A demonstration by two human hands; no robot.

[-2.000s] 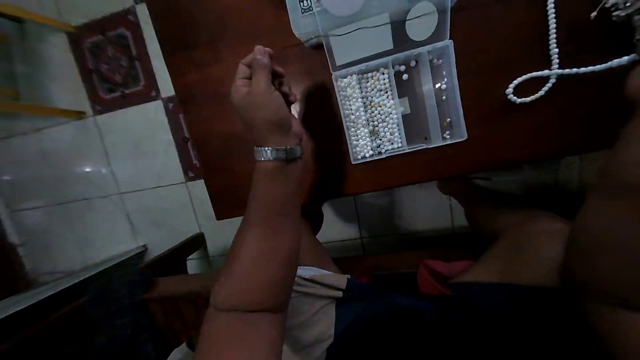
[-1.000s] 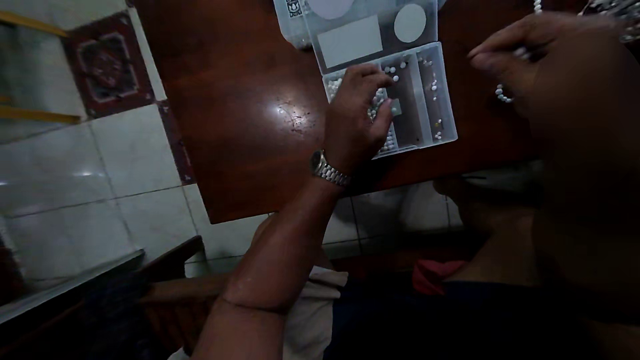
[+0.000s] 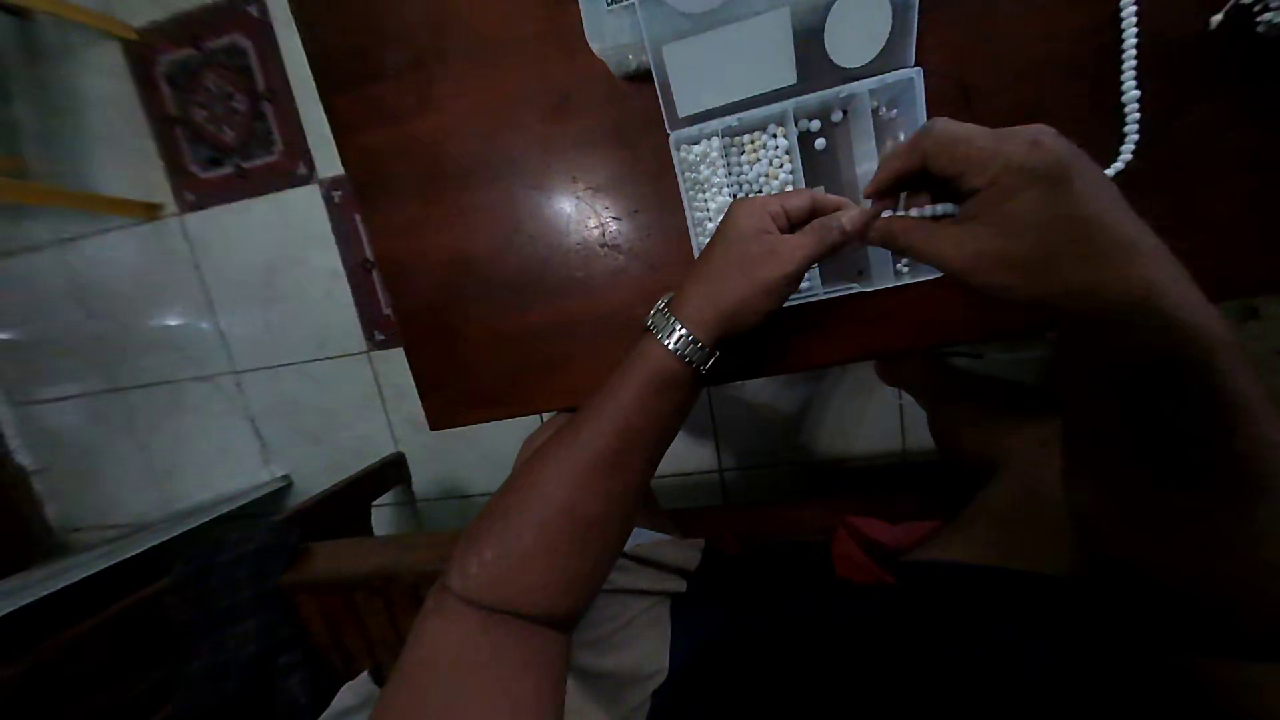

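My left hand (image 3: 775,245), with a metal-band watch at its wrist, pinches at something too small to make out. Its fingertips meet those of my right hand (image 3: 1000,210) above the compartmented plastic box (image 3: 845,290). From the right fingers a short row of white beads (image 3: 930,211) shows, part of a strand whose path behind the hand is hidden. White and cream beads (image 3: 757,160) fill the left compartments of the box, and a few loose ones lie in the others. The clear lid (image 3: 810,50) stands open at the far side.
A beaded strand (image 3: 1130,90) lies on the dark wooden table (image 3: 500,200) at the right. Another plastic container (image 3: 615,35) is behind the box's left side. Small pale items (image 3: 1250,15) lie at the far right corner. A wooden chair (image 3: 370,570) is at the lower left.
My left hand has gone from left of the box to over its compartments, then right to meet my right hand. My right hand has come in from the right edge to the box.
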